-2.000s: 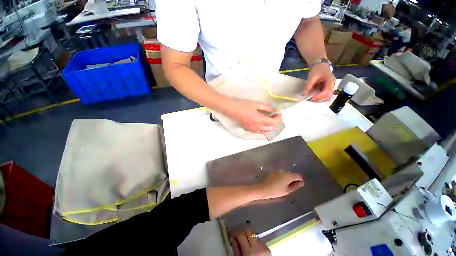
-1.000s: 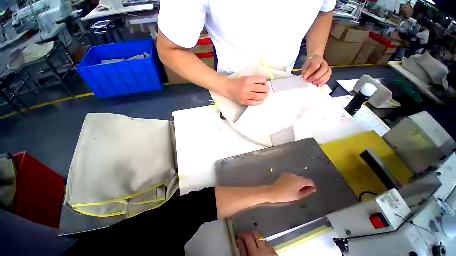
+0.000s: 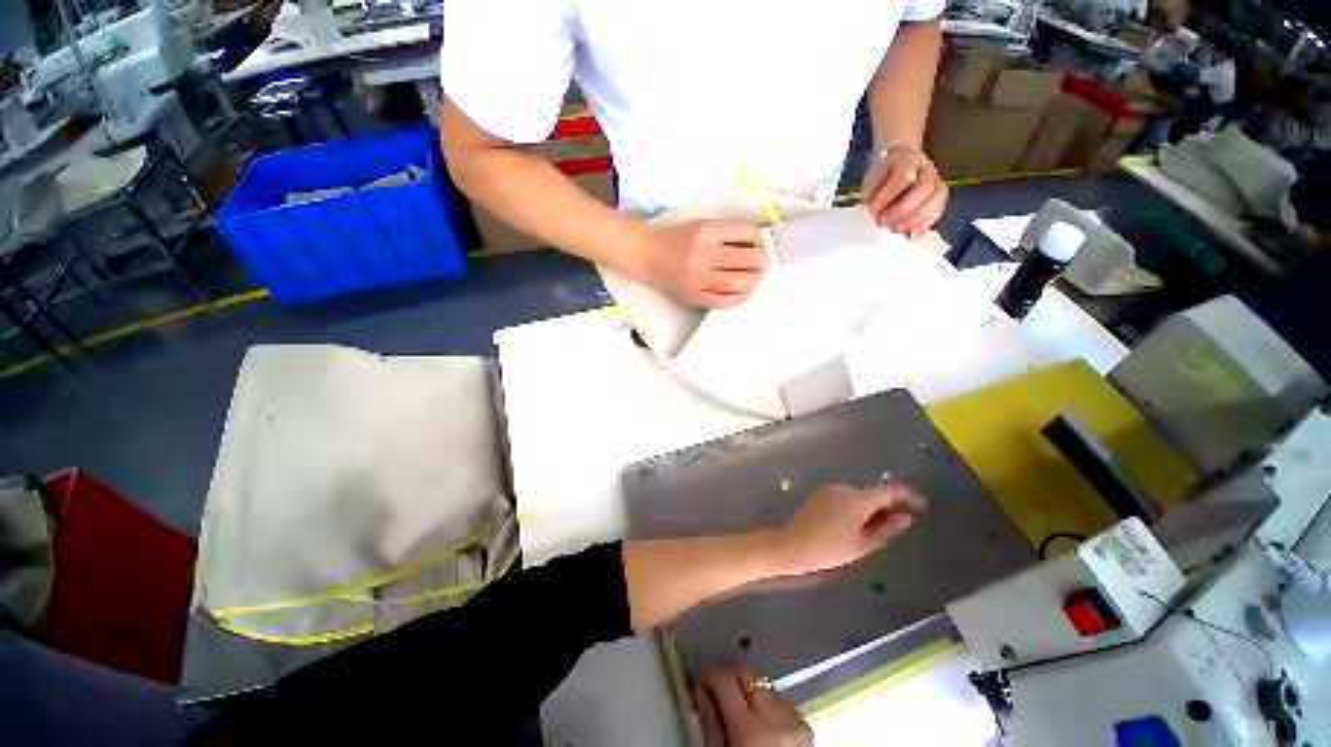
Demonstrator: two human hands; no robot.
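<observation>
My left hand (image 3: 847,528) is over the dark grey bed plate (image 3: 730,471), with fingers loosely curled, a gap between them and nothing seen in them. My right hand (image 3: 745,712) is at the bottom edge, partly cut off, beside the plate's near edge and a yellow-edged white template (image 3: 890,682). Its fingertips are bent down and their grip is unclear. Small yellow and white scraps lie on the plate. Across the table, a person in a white shirt holds a beige bag piece (image 3: 818,314) with a yellow strip in both hands.
Folded beige panels (image 3: 358,474) with yellow edges lie at left. The machine head (image 3: 1044,606) with a red switch is at lower right. A black bottle with a white top (image 3: 1039,272) stands at the far right of the white table (image 3: 562,423). A blue crate (image 3: 348,226) is on the floor.
The other person's hands have moved up and apart on the beige piece. My left hand's fingers have uncurled slightly at the same part of the plate. My right hand stays in place.
</observation>
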